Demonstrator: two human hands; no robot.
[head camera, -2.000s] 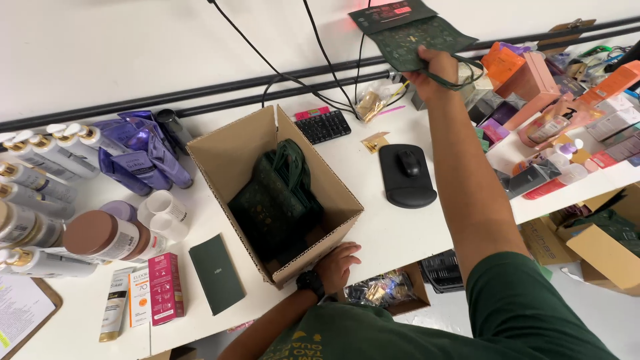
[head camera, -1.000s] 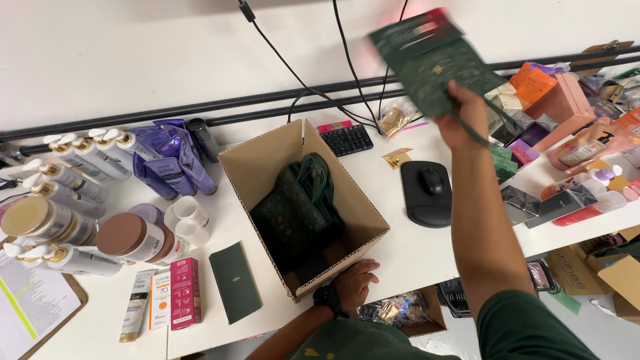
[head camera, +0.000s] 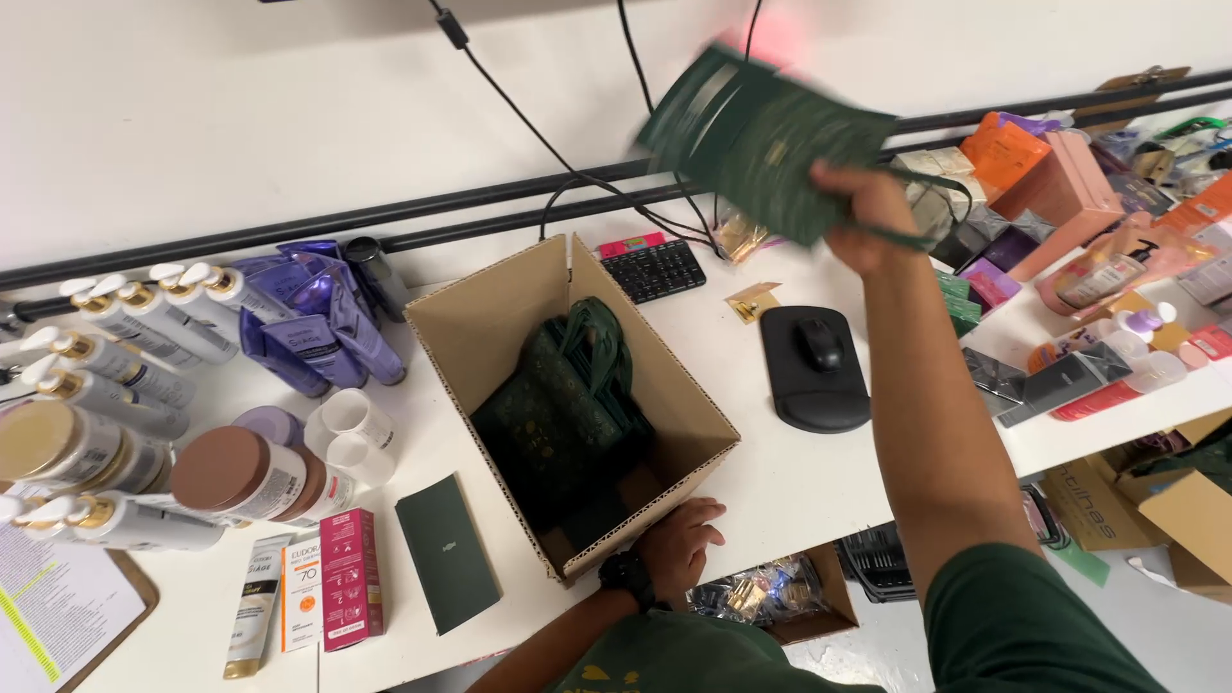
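Note:
A flat dark green gift bag (head camera: 770, 144) with ribbon handles, blurred by motion, is gripped by its handle end in my right hand (head camera: 871, 217), raised over the back of the table. Below it to the left, an open cardboard box (head camera: 674, 385) holds several folded dark green bags (head camera: 558, 404) with gold print. My left hand (head camera: 681, 541) rests on the table edge against the box's near right side, fingers apart and holding nothing. A dark green card (head camera: 448, 553) lies left of the box.
Pump bottles (head camera: 144, 318), purple tubes (head camera: 318, 332), jars (head camera: 221, 469) and cartons (head camera: 352, 577) stand at left. A keyboard (head camera: 654, 271) and a mouse (head camera: 818, 345) on a black mouse pad (head camera: 815, 409) are right of the box. Mixed cosmetics and a pink box (head camera: 1068, 192) crowd the right.
My right hand still holds the green bag, now tilted differently and more blurred. My left hand stays beside the box. The view has shifted, putting the table's things farther right.

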